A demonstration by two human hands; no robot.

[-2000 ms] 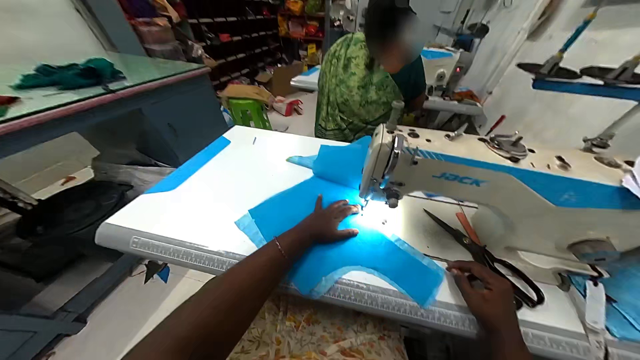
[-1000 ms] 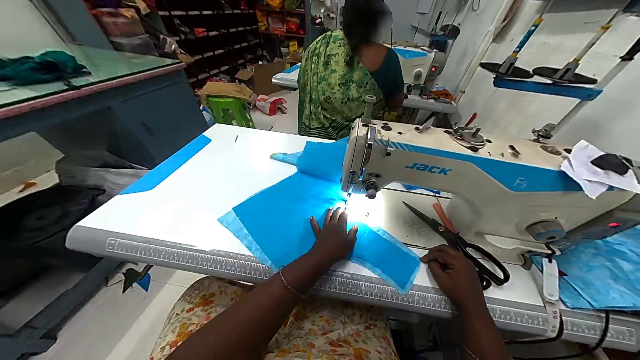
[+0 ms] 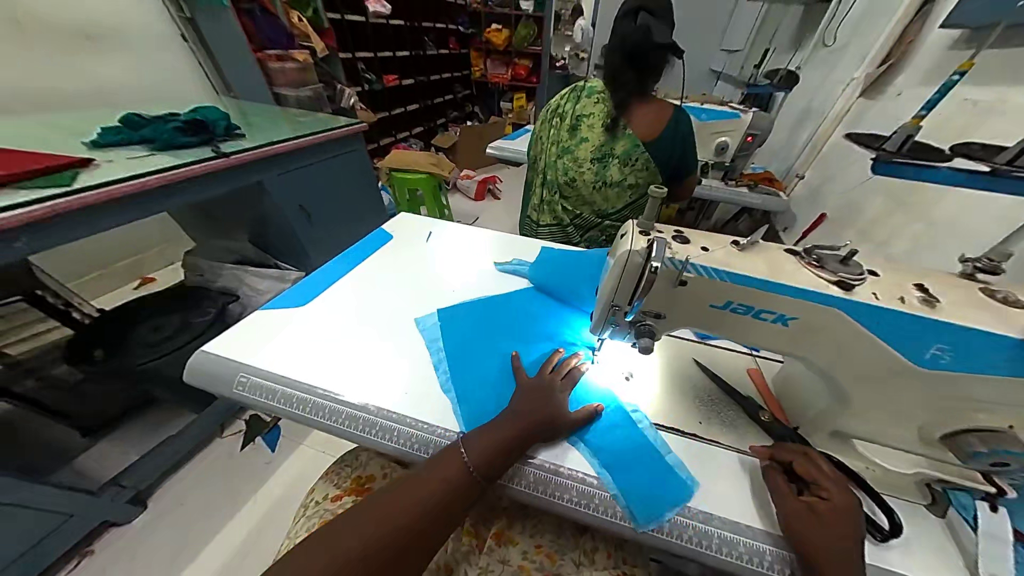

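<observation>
Blue fabric (image 3: 504,336) with paler edges lies on the white sewing table, partly under the needle area of a Jack sewing machine (image 3: 752,312), whose lamp is lit. My left hand (image 3: 548,396) rests flat on the fabric with its fingers spread, just left of the needle. My right hand (image 3: 812,496) is at the lower right, its fingers bent beside the black handles of fabric scissors (image 3: 748,404); whether it grips anything cannot be told. An orange-red strip-like tool (image 3: 768,396) lies beside the scissors.
A ruler strip (image 3: 360,420) runs along the table's front edge. Beyond the table a person in green patterned clothing (image 3: 584,160) sits at another machine. At left stands a glass-topped table (image 3: 280,132) with dark green cloth (image 3: 172,128). Thread stands (image 3: 912,144) are at upper right.
The blue fabric has turned and shifted a little on the table, with my left hand staying on it near the needle. My right hand stays by the scissors. The view has moved somewhat.
</observation>
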